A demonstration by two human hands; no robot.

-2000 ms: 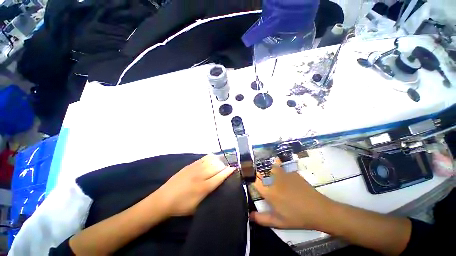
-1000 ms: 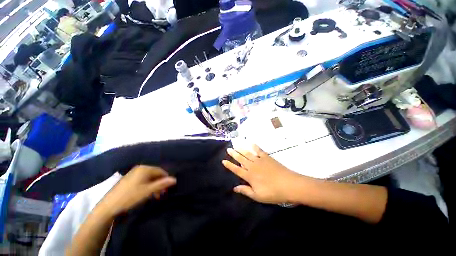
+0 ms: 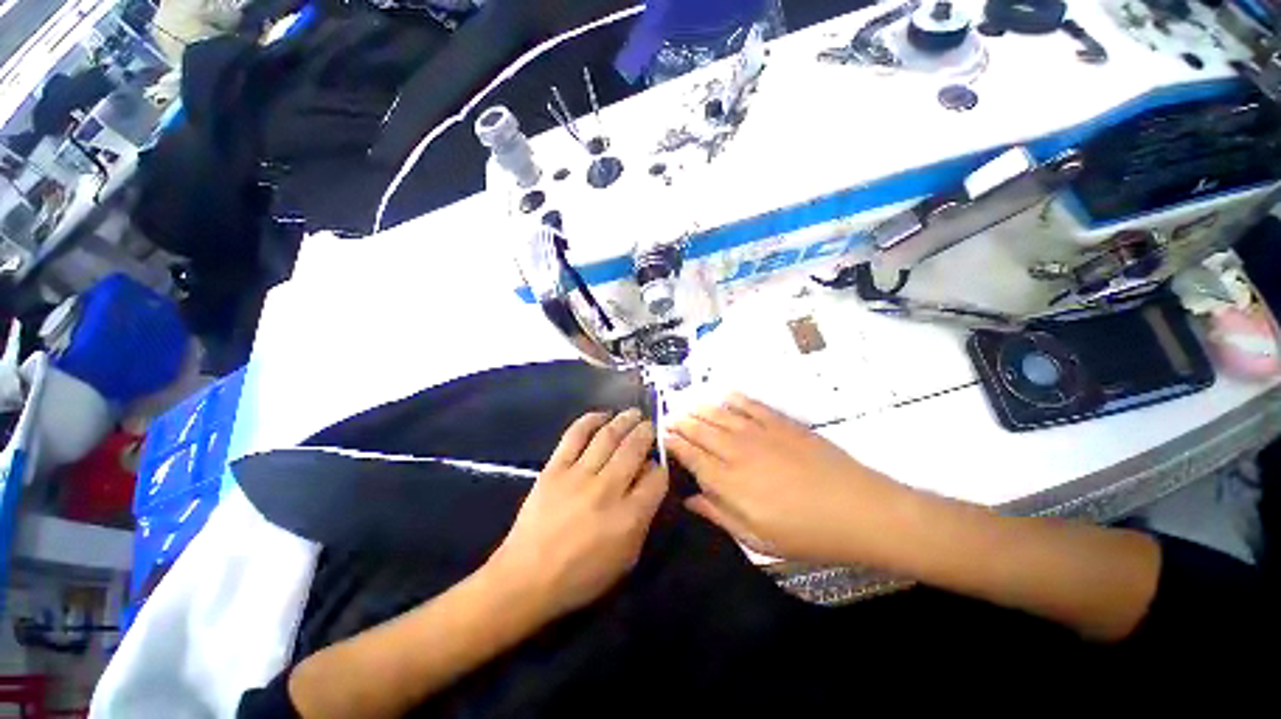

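Note:
The black garment body (image 3: 562, 653) lies over the table's front edge and the lap. A black cut panel (image 3: 337, 495) spreads to the left, with white piping (image 3: 422, 459) running across it. The sewing machine (image 3: 787, 232) stands behind, its presser foot (image 3: 649, 368) just beyond my fingertips. My left hand (image 3: 597, 492) lies palm down on the black cloth, fingers bent, left of a short white strip leading to the foot. My right hand (image 3: 766, 471) lies flat just right of that strip, fingertips at the cloth edge. Neither hand clearly pinches the cloth; the undersides are hidden.
A black phone-like device (image 3: 1093, 363) lies on the table at the right. A purple-topped clear container (image 3: 695, 35) stands behind the machine. More black cloth with piping (image 3: 316, 127) is piled at the back left. A blue crate (image 3: 190, 457) and white fabric (image 3: 211, 625) are at the left.
My left hand has moved right and forward to near the foot. The panel's left part now lies folded open with its piping across it. My right hand stays near the foot, slightly further right.

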